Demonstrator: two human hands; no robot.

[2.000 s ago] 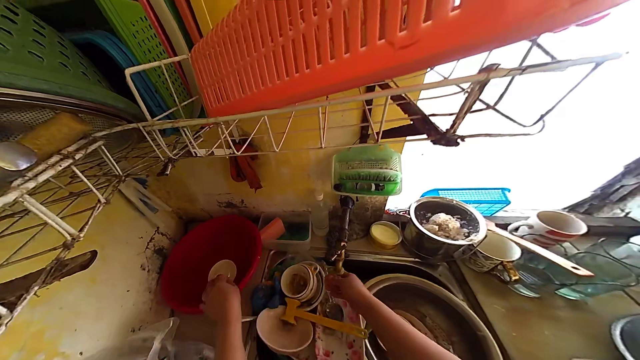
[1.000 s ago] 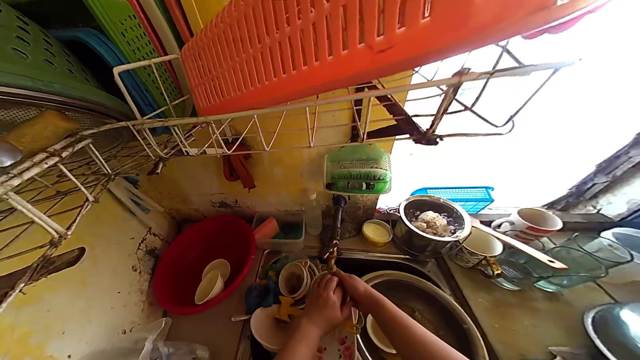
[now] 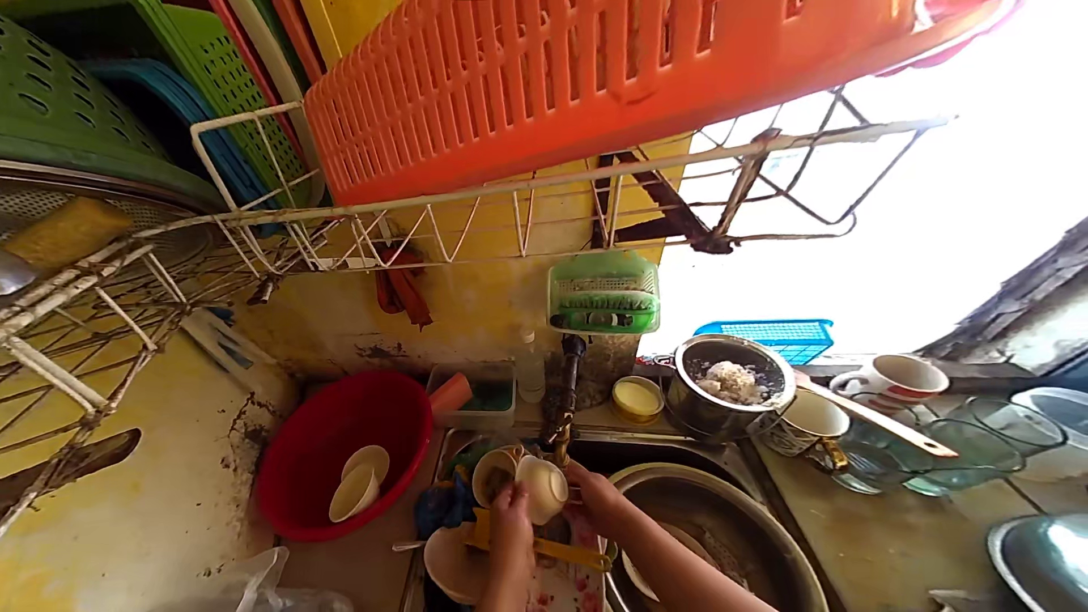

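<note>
My left hand [image 3: 512,512] grips a small cream bowl [image 3: 542,490] just below the faucet [image 3: 563,433], its footed base turned outward. My right hand [image 3: 592,501] is at the faucet's lower end, right of that bowl; its fingertips are partly hidden, so what it touches is unclear. Another small bowl [image 3: 493,476] lies behind my left hand. Under my forearms are a larger cream bowl [image 3: 450,561] and a yellow-handled utensil [image 3: 574,554]. Two cream bowls [image 3: 355,495] rest in the red basin [image 3: 285,476] at left.
A large metal basin [image 3: 803,561] fills the right sink side. Behind it stand a metal pot [image 3: 693,404], a mug [image 3: 905,378] and several glass vessels [image 3: 969,450]. A wire rack [image 3: 476,200] with an orange plastic basket [image 3: 527,93] hangs overhead. A green sponge holder [image 3: 603,293] sits above the faucet.
Two seconds ago my left hand was at the red basin with a bowl, which then held one visible bowl; a second ago both hands were together below the faucet. Now a small bowl shows in my left hand.
</note>
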